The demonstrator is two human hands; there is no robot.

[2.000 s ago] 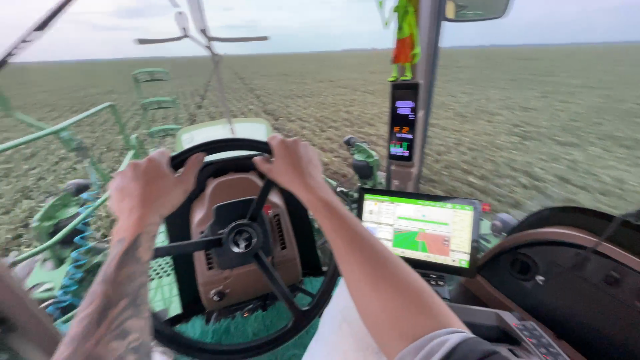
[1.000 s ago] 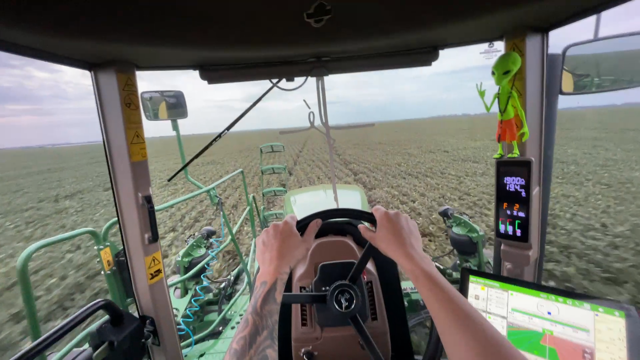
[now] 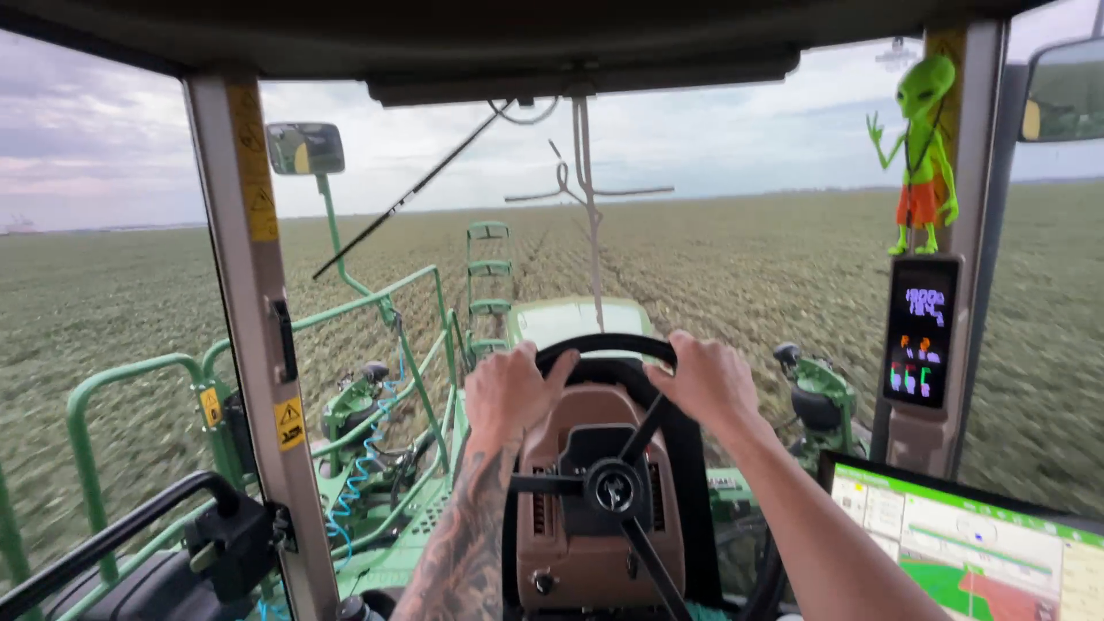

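Note:
A black three-spoke steering wheel [image 3: 614, 345] stands in front of me on a brown steering column [image 3: 595, 552]. On the upper left of its rim, my left hand [image 3: 513, 388] is closed, with the thumb lying over the rim; the forearm is tattooed. My right hand [image 3: 707, 379] grips the upper right of the rim. Both hands are on the same wheel, apart from each other. Below and right of my right forearm is a lit display screen [image 3: 975, 543] with a green and red map. The lower part of the wheel is partly hidden.
Beyond the windshield lie a pale green hood [image 3: 580, 319], green railings [image 3: 134, 366] and a wide crop field [image 3: 733, 250]. A green alien figure [image 3: 925, 155] stands above a narrow digital display [image 3: 923, 332] on the right pillar. A wiper [image 3: 414, 190] crosses the glass, and a mirror [image 3: 305, 148] is at left.
The view has swung up and left since two seconds ago, showing more of the cab. Both hands stay on the upper rim of the wheel.

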